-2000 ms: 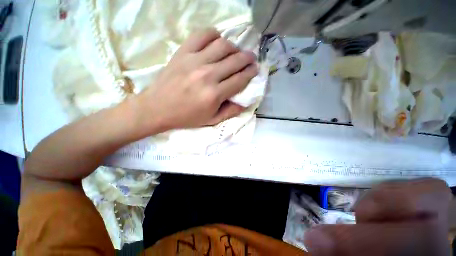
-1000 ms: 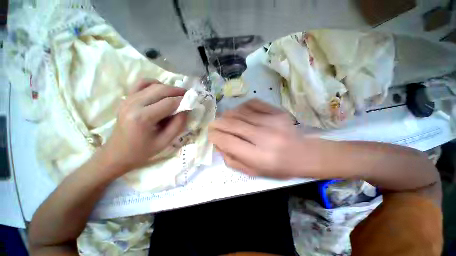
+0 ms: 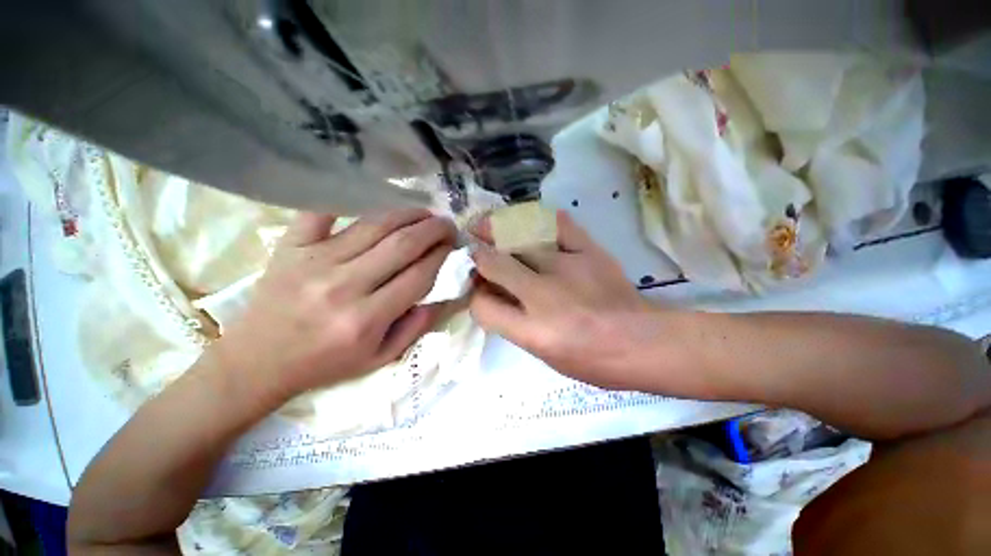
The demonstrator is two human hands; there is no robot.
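Note:
The cream garment piece [image 3: 364, 396] lies on the white table left of and below the needle area, with a beaded-looking line [image 3: 136, 244] along its left part. My left hand [image 3: 348, 299] lies palm down on it, fingertips close to the needle area. My right hand [image 3: 560, 299] pinches the cloth edge just right of the left fingertips. A small white fold [image 3: 451, 278] shows between the hands. The ribbed cream tension knob [image 3: 524, 226] with its dark spring [image 3: 515, 163] hides part of the right fingers. The needle tip and presser foot are not clearly visible.
The grey machine head [image 3: 609, 43] fills the top. A crumpled cream cloth bundle [image 3: 761, 185] lies right of the needle, near a black round knob [image 3: 967, 217]. Ruler markings run along the table's front edge [image 3: 543, 411]. Below are printed cloth [image 3: 706, 489] and a blue bin rim [image 3: 738, 440].
My right hand has come from the lower right onto the cloth beside the needle. My left hand has settled flatter on the garment. The view has shifted, and the machine head now covers more of it.

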